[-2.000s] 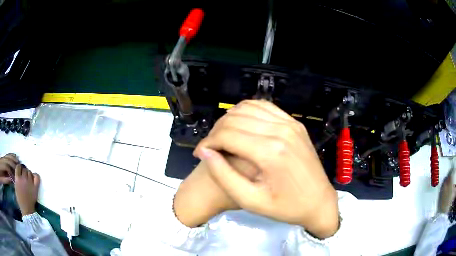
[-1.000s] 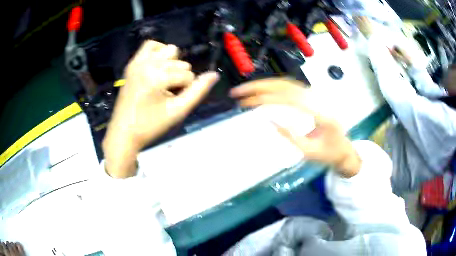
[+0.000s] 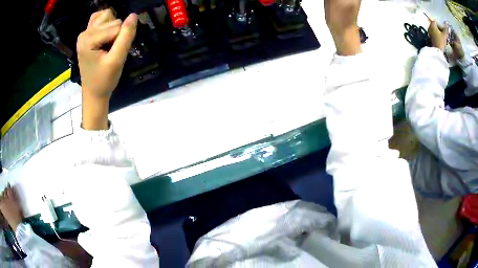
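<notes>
My left hand (image 3: 105,52) is raised at the upper left, over the left part of the clamp row, with its fingers curled; whether it holds anything cannot be seen. My right hand (image 3: 343,18) is cut off by the top edge, right of the fixtures, and its fingertips are out of view. A small round black unit (image 3: 362,35) lies on the bench beside my right wrist, partly hidden. Red clamp handles show at the top left (image 3: 51,6) and top centre (image 3: 178,14). The black base plate (image 3: 309,39) carries the clamps.
The white bench (image 3: 220,120) has a green front edge (image 3: 162,191). A clear plastic tray (image 3: 21,136) lies left. A white plug adapter (image 3: 48,210) sits at the lower left edge. Neighbours' hands show at left (image 3: 10,207) and right (image 3: 439,35), the latter near black cable loops (image 3: 416,35).
The view has swung right and down, so the fixtures sit higher in the picture. My hands, together at first, have moved apart; my right hand has gone right and forward to beside the black unit.
</notes>
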